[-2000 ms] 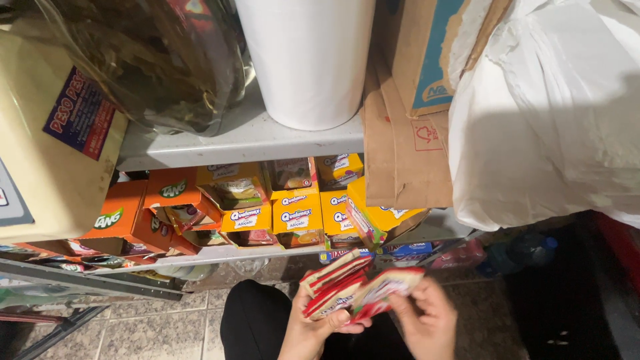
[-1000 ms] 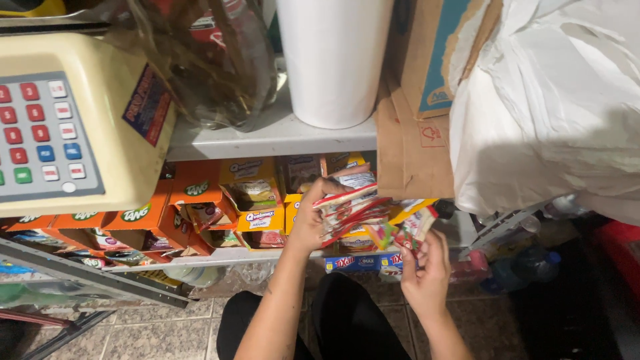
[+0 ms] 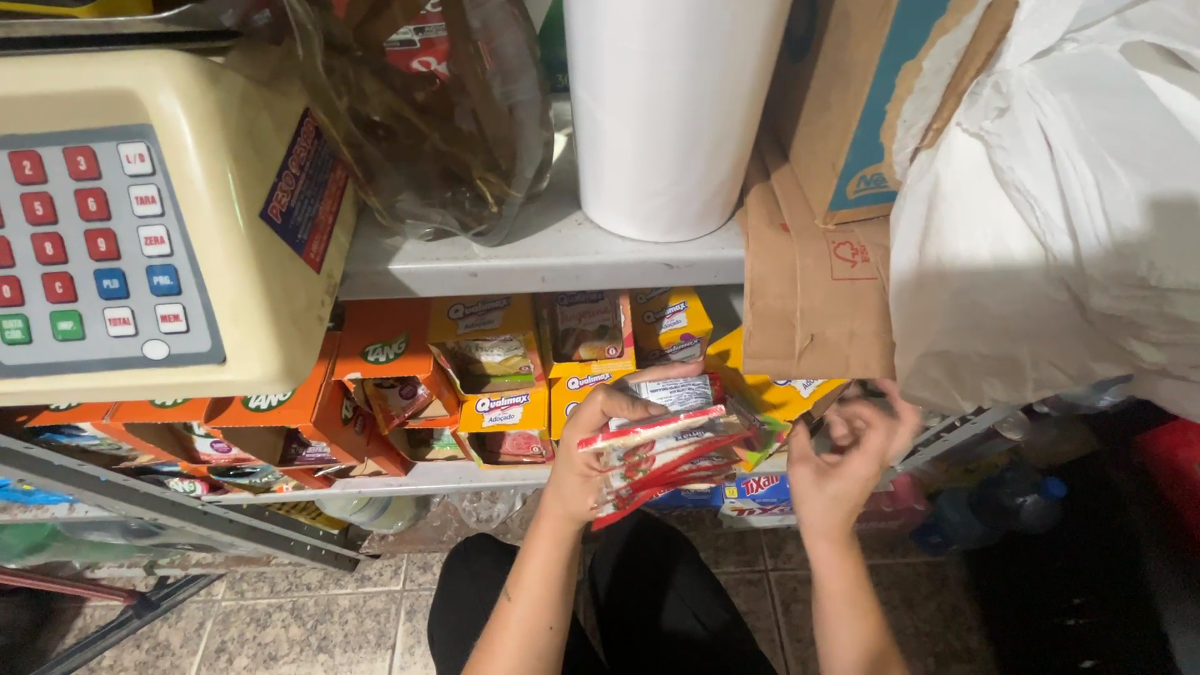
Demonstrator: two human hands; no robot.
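My left hand [image 3: 591,459] grips a fanned stack of red and white drink-mix sachets [image 3: 661,459], in front of the lower shelf. To its right my right hand [image 3: 848,450] is raised with fingers spread and blurred, beside a yellow Qualimax box [image 3: 797,398]; whether its fingertips touch anything I cannot tell. A green and yellow sachet [image 3: 764,441] shows between the hands. More yellow Qualimax boxes [image 3: 502,422] and orange Tang boxes [image 3: 281,422], with sachets inside, stand stacked on the shelf to the left.
Above, the grey metal shelf [image 3: 544,267] holds a cream scale [image 3: 262,187], a white roll [image 3: 670,112], a brown-tinted plastic bag [image 3: 441,122] and a cardboard box [image 3: 844,122]. A brown paper flap [image 3: 816,319] and white plastic bag [image 3: 1041,253] overhang at right. Blue Tixan packs [image 3: 755,492] sit lower down.
Both hands were together on the sachets over my lap two seconds ago. The left hand has moved toward the shelf with the stack, and the right hand now stands apart from it. The view has shifted left.
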